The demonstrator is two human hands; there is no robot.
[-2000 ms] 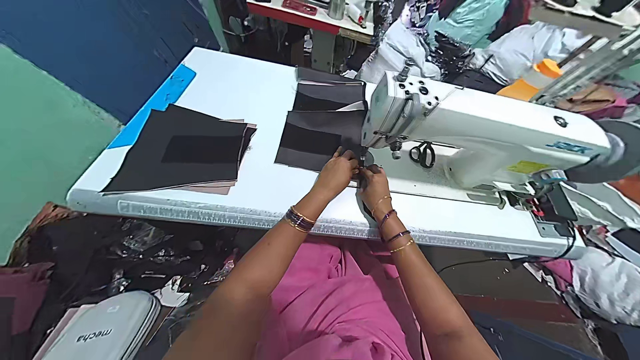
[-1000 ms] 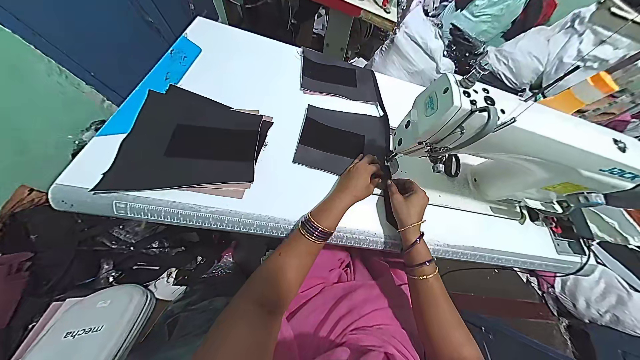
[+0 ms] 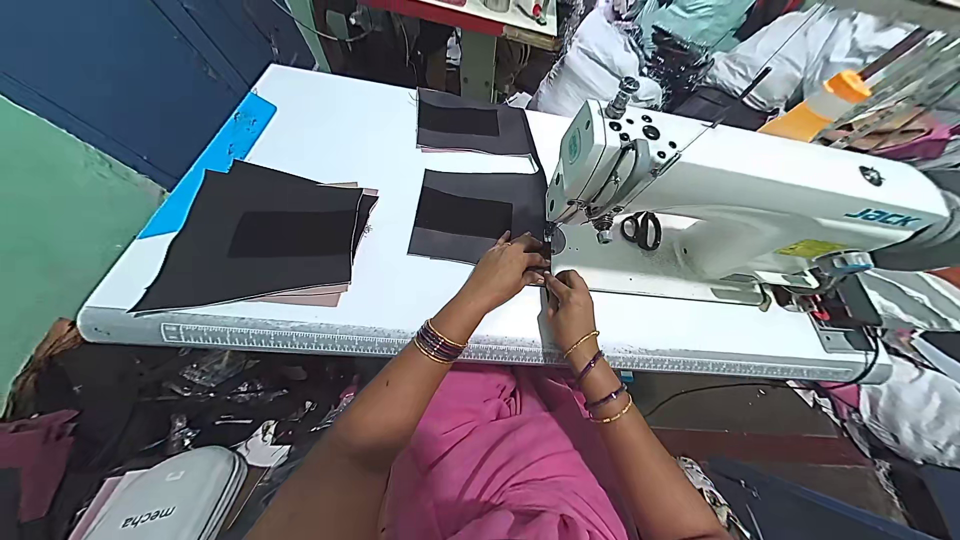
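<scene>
A white Jack sewing machine (image 3: 750, 180) stands on the white table. Under its needle area lies the right edge of a dark fabric piece (image 3: 457, 244) bearing a blacker rectangle. My left hand (image 3: 510, 266) rests on that piece's near right corner, fingertips close to the presser foot. Just nearer to me, my right hand (image 3: 570, 307) pinches a narrow dark strip (image 3: 546, 307) that hangs toward the table's front edge. A second dark piece (image 3: 457, 124) lies beyond the first, and the strip runs along both. The stitching point is partly hidden.
A stack of dark cut fabric (image 3: 292, 247) lies on the left of the table. Small black-handled scissors (image 3: 641, 230) rest under the machine arm. A ruler tape (image 3: 285, 336) runs along the front edge. White sacks (image 3: 592, 67) stand behind; a grey case (image 3: 172, 499) sits below left.
The two dark pieces have shifted away from me along the machine between the first frame and now. Both hands stay at the strip near the needle.
</scene>
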